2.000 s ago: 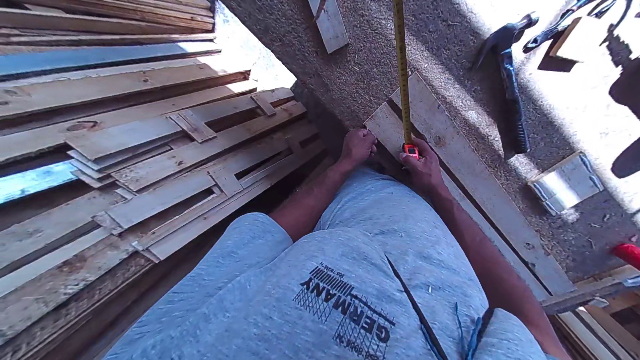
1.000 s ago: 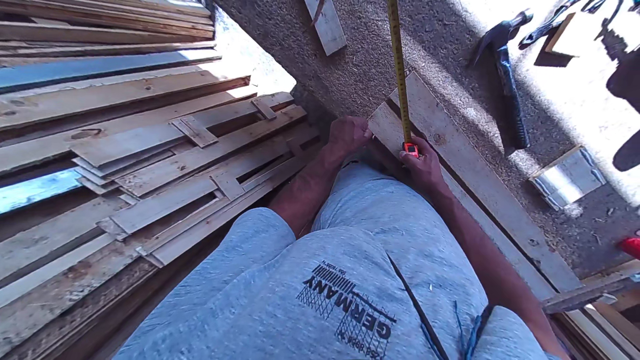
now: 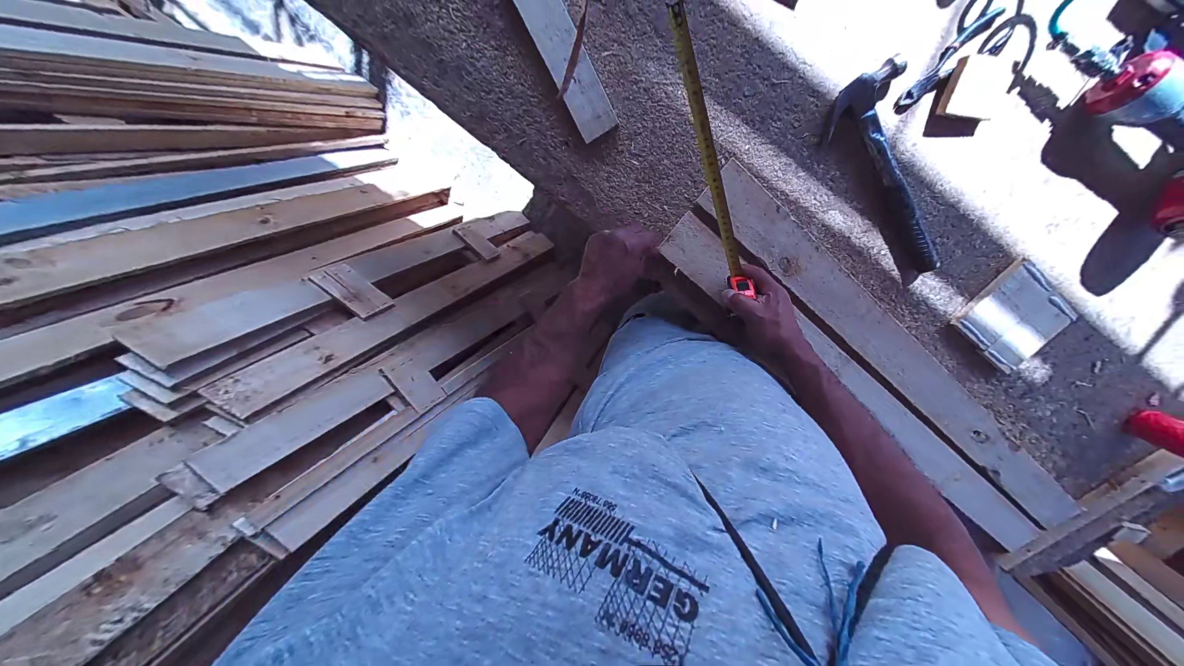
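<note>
My right hand [image 3: 770,310] grips a tape measure with an orange-red case [image 3: 742,286]. Its yellow blade [image 3: 705,139] runs out away from me to the far edge of the view, across the end of two wooden boards [image 3: 860,314] that lie side by side on a rough surface. My left hand [image 3: 622,254] is beside the near corner of the boards; its fingers are in shadow, and whether they hold anything cannot be made out. Another short board [image 3: 569,69] lies further off, left of the blade.
Stacked planks and slats [image 3: 305,324] fill the left side. To the right lie a claw hammer [image 3: 883,166], pliers [image 3: 948,60], a small wood block [image 3: 976,88], a pale block [image 3: 1015,314] and a red power tool [image 3: 1133,88]. A wooden crosspiece [image 3: 1091,513] stands at lower right.
My left hand, by the board corner, has shifted slightly and its fingers are less distinct than two seconds ago. My right hand stays on the tape measure, with the blade still out.
</note>
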